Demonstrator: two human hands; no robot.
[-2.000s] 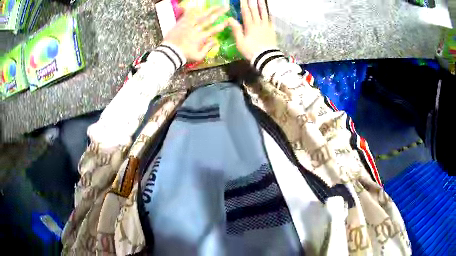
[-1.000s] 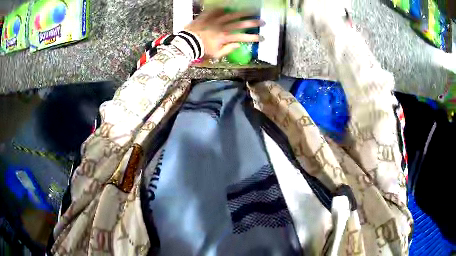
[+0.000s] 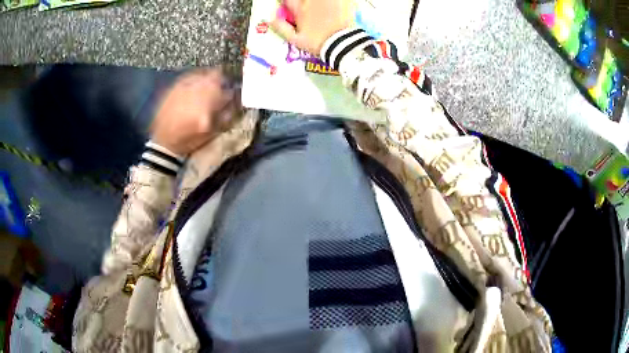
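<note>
A white printed retail box with purple and yellow lettering lies at the near edge of the bench, at top centre, cut off by the top of the picture. Its pale near edge reaches close to my shirt. My right hand lies on the box's upper part, with a bit of pink beside the fingers. The top edge cuts this hand off, so its grip is unclear. My left hand is blurred, left of the box and below the bench edge. Its fingers look curled, and whether it holds anything cannot be told.
The speckled grey bench spans the top. Bright multicoloured packed balls lie at upper right. Another colourful printed item is at the right edge. Parts of green boxes show at top left. Dark floor with yellow-black tape lies at left.
The box now shows a white printed surface where green contents showed. My left hand has left it, moving down and left. My right hand has come from the upper right onto the box.
</note>
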